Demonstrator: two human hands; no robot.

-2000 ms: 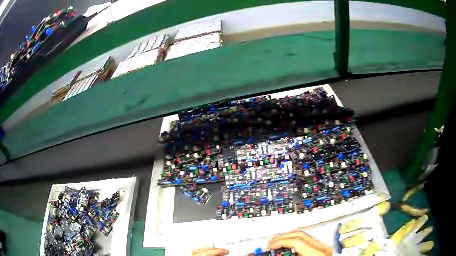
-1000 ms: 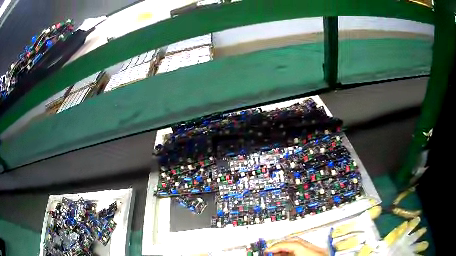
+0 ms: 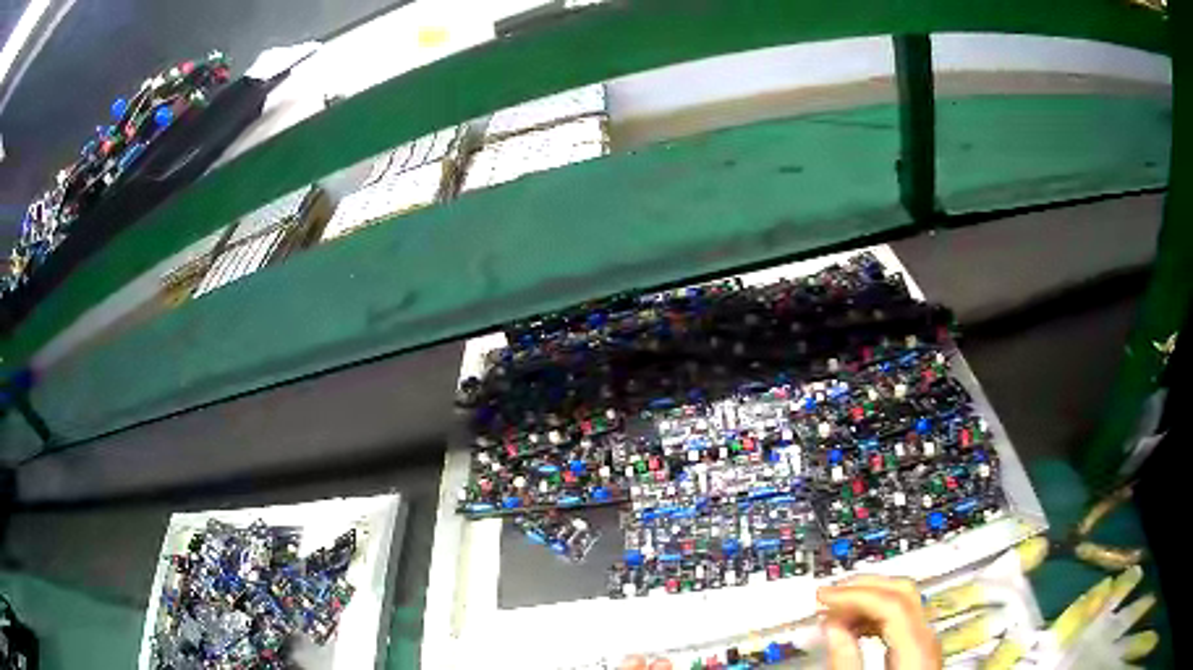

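Note:
My right hand [image 3: 879, 620] is at the bottom, right of centre, with fingers bent at the end of a narrow circuit board [image 3: 752, 654] dotted with blue and red parts. Only fingertips of my left hand [image 3: 645, 664] show at the bottom edge, near the board's left end; their hold is unclear. The white-rimmed main tray [image 3: 458, 576] lies in front with boards in dense rows. One board [image 3: 560, 534] lies tilted in its dark front left part. The smaller side tray [image 3: 380, 556] at left holds a jumbled heap of boards [image 3: 249, 596].
Crumpled white and yellow gloves [image 3: 1066, 635] lie at lower right by curved yellowish handles [image 3: 1106, 556]. A green frame beam [image 3: 733, 196] crosses behind the main tray. Stacked white blocks [image 3: 536, 155] stand beyond it. More boards [image 3: 111, 157] are heaped at upper left.
The view has shifted, moving the trays rightward in the picture. My right hand is higher and further right, and the board lies lengthwise beside it. My left fingertips show again at the bottom edge.

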